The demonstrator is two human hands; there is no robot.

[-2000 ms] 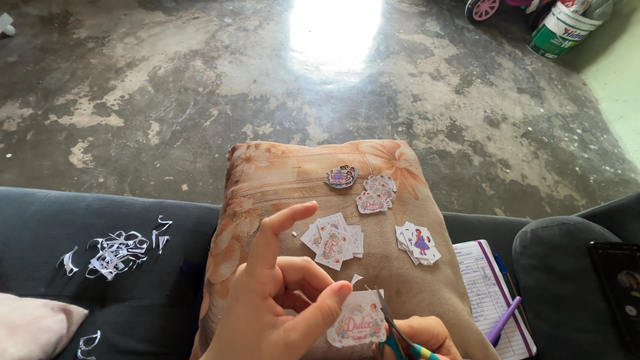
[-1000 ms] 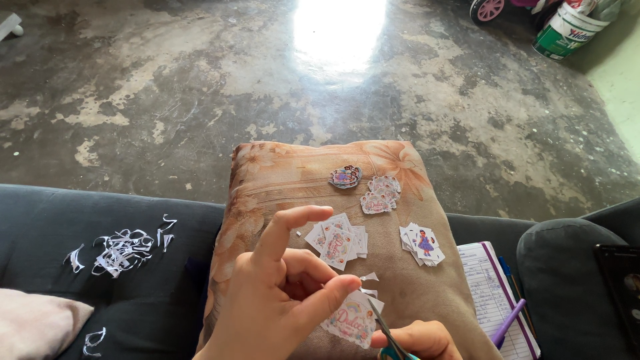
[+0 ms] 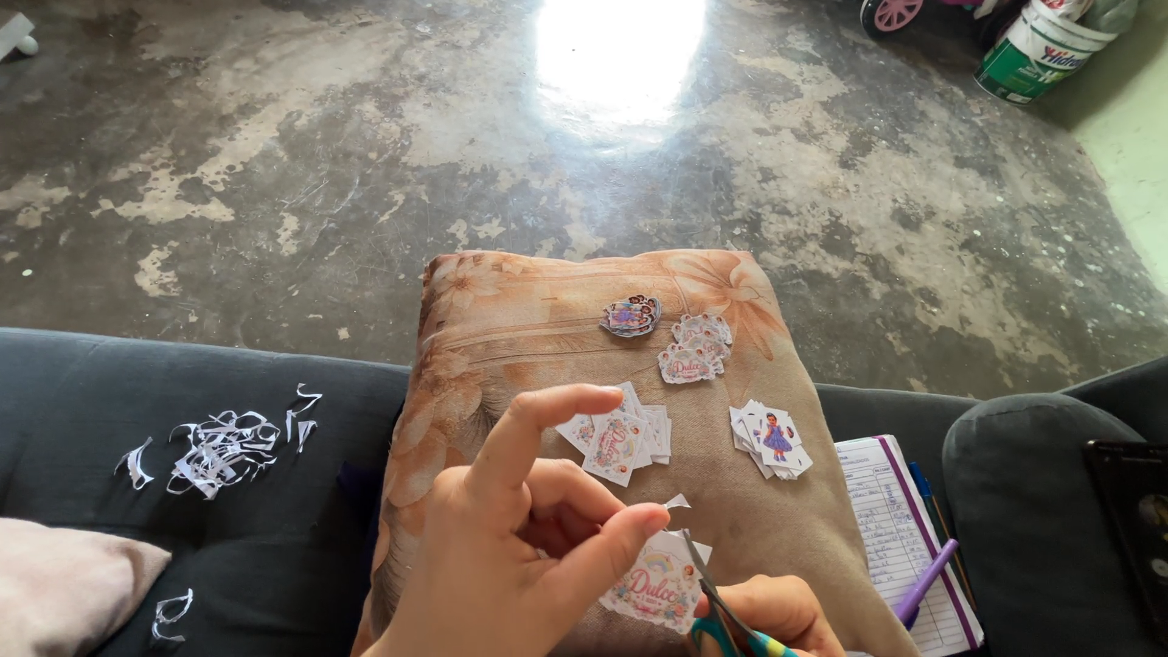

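Observation:
My left hand (image 3: 538, 529) pinches a printed paper cutout (image 3: 652, 579) between thumb and fingers, its index finger raised. In my right hand (image 3: 776, 611) are scissors (image 3: 721, 616) with teal handles, their blades at the cutout's upper right edge. A thin paper sliver (image 3: 677, 502) sticks out by my left thumb. Beneath lies a floral cushion (image 3: 566, 301). It bears a pile of uncut printed papers (image 3: 616, 447), a stack of papers with a doll-like figure (image 3: 776, 438), trimmed figure cutouts (image 3: 630, 317) and trimmed lettered cutouts (image 3: 691, 359).
Curled paper scraps (image 3: 224, 453) lie on the dark sofa (image 3: 301, 557) at left, near a pale pillow (image 3: 64, 575). At right are a written notebook (image 3: 890, 529), a purple pen (image 3: 929, 579) and a dark phone-like device (image 3: 1131, 511). A bucket (image 3: 1040, 55) stands on the floor.
The scissors have moved along the upper right edge of the held cutout, and its angle has shifted slightly. The piles on the cushion look the same.

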